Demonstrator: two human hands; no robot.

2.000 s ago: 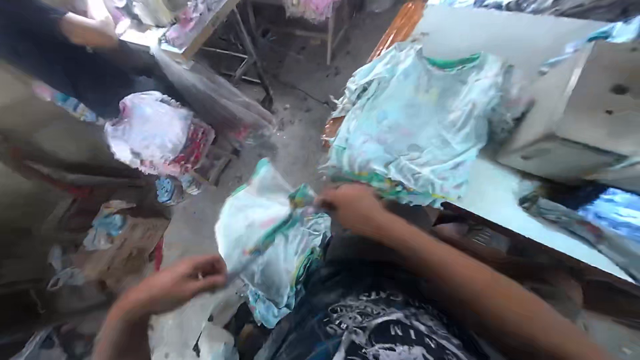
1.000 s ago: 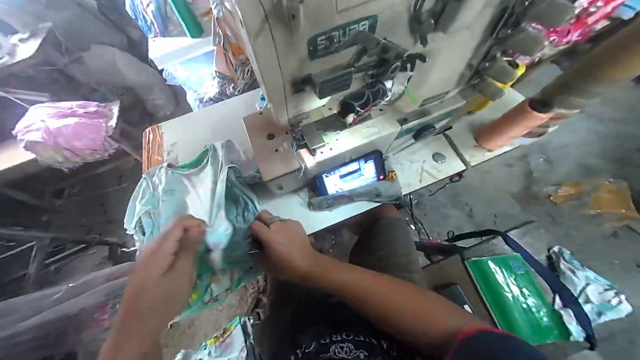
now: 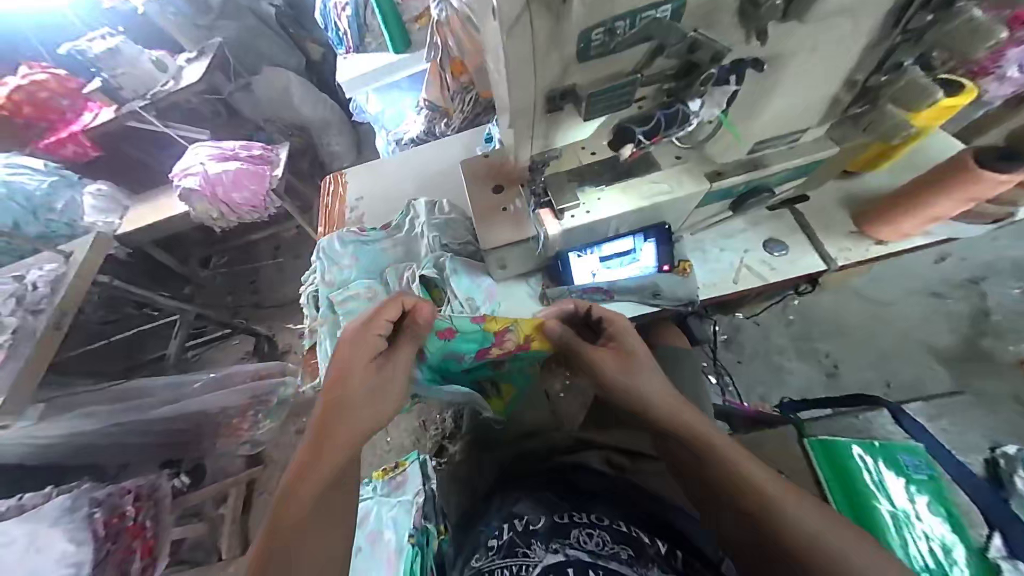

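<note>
A green and yellow printed fabric piece (image 3: 488, 348) is stretched between both hands above my lap. My left hand (image 3: 388, 344) pinches its left end, and my right hand (image 3: 596, 344) pinches its yellow right end. Just beyond the hands, pale green garments (image 3: 360, 260) lie heaped on the sewing machine table (image 3: 400, 180). The industrial sewing machine (image 3: 624, 188) stands behind, its needle area lit. A phone with a lit screen (image 3: 616, 256) rests in front of the machine.
A thread cone (image 3: 936, 196) lies at the table's right. More pale green printed garments (image 3: 396, 512) hang or lie below my left hand. A green package (image 3: 896, 496) is at lower right. Bundled pink cloth (image 3: 228, 180) sits on a stand at left.
The view has swung from the left side to the machine. Since one second ago, the hands have moved apart, with the green and yellow fabric now stretched between them.
</note>
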